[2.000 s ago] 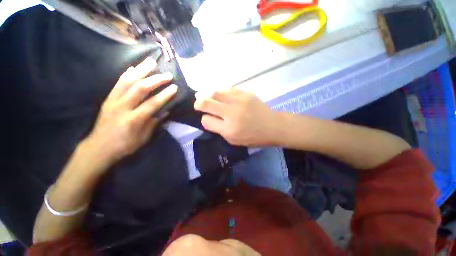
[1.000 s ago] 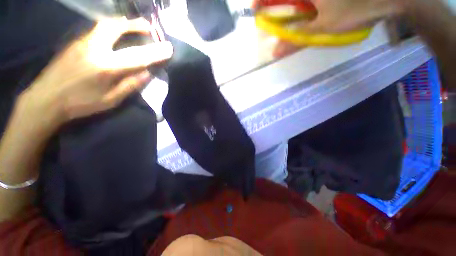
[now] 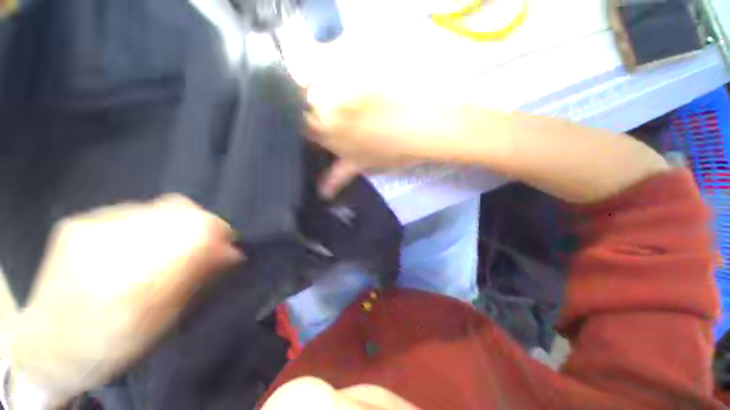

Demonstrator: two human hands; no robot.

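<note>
The black garment covers the left of the view and hangs towards the lap. Its narrower black band curves down at the centre, with a small pale mark on it. My left hand is blurred at the lower left, its fingers curled on the garment. My right hand pinches the band's edge just below and right of the bright machine area. The needle and presser foot are lost in glare and blur.
Yellow scissor loops lie on the white table at the top. A dark rectangle with a brown rim lies at the top right. The ruler-marked table edge runs up rightwards above a blue basket.
My right hand has left the scissors and come back to the band. My left hand has moved down from the needle area. The garment is now bunched up in the middle.
</note>
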